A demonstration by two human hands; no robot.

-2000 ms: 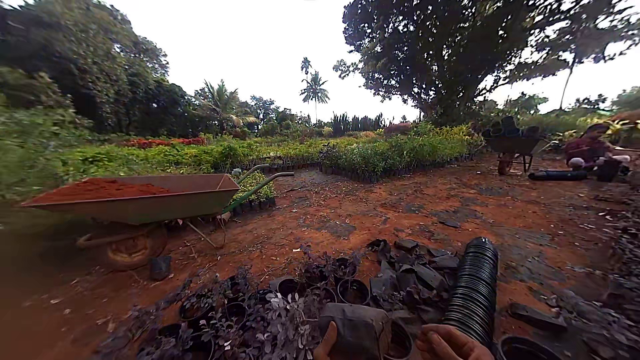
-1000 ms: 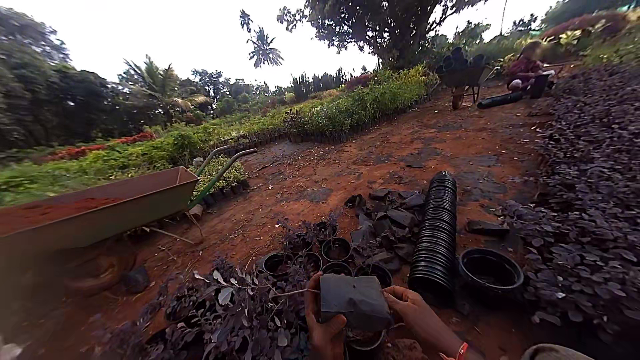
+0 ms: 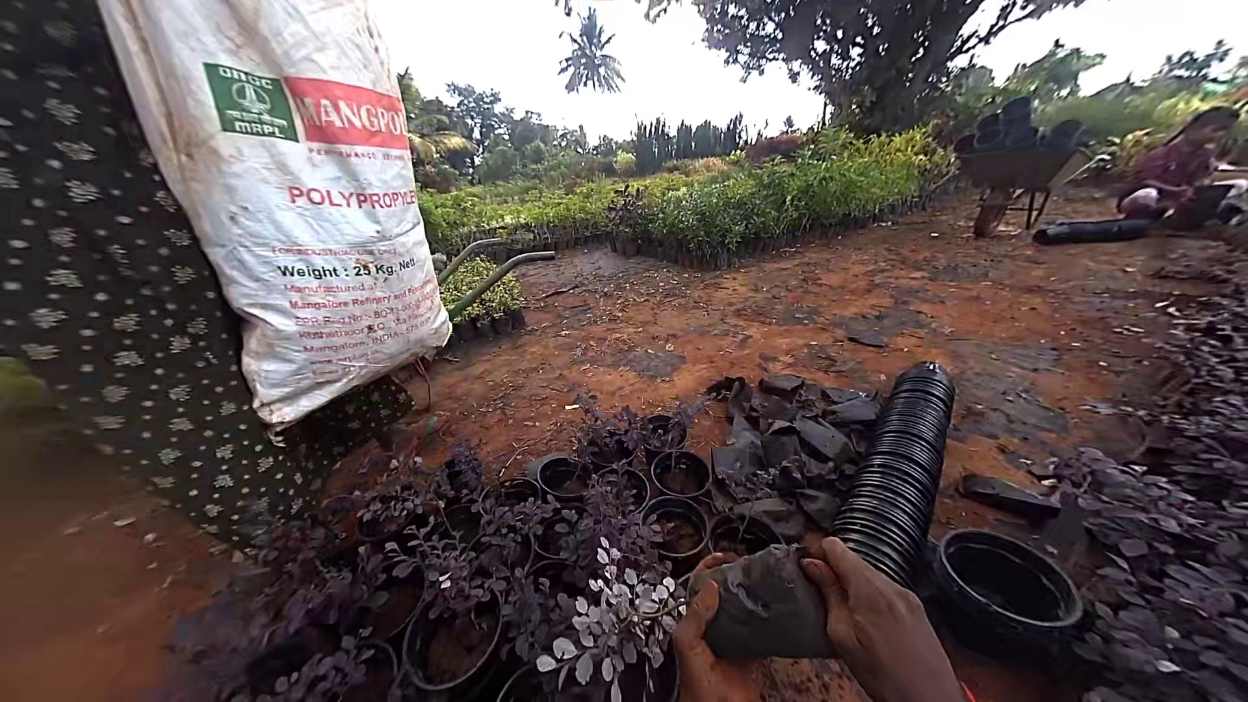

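Both hands hold a black plastic nursery bag [image 3: 765, 604] lying on its side, with a leafy seedling [image 3: 614, 619] pointing out of it to the left. My left hand [image 3: 707, 634] grips the bag's left end, and my right hand [image 3: 873, 614] grips its right end. Just behind my right hand leans a long stack of nested black plastic pots [image 3: 899, 468]. An empty-looking black pot [image 3: 1009, 590] stands to the right of the stack. Several black pots [image 3: 681, 475], some with soil and purple-leaved plants, stand beyond and left of my hands.
Crumpled black plastic bags [image 3: 780, 439] lie on the red soil. At the left, a person in patterned dark cloth [image 3: 88, 322] stands close, beside a white woven sack [image 3: 331, 224]. Purple plants [image 3: 1160, 556] line the right. A loaded wheelbarrow [image 3: 1024, 166] and a seated person [image 3: 1175, 175] are farther off.
A person in patterned cloth and a white sack have come into view at the left, hiding most of the wheelbarrow with red soil. The bag remains in both hands.
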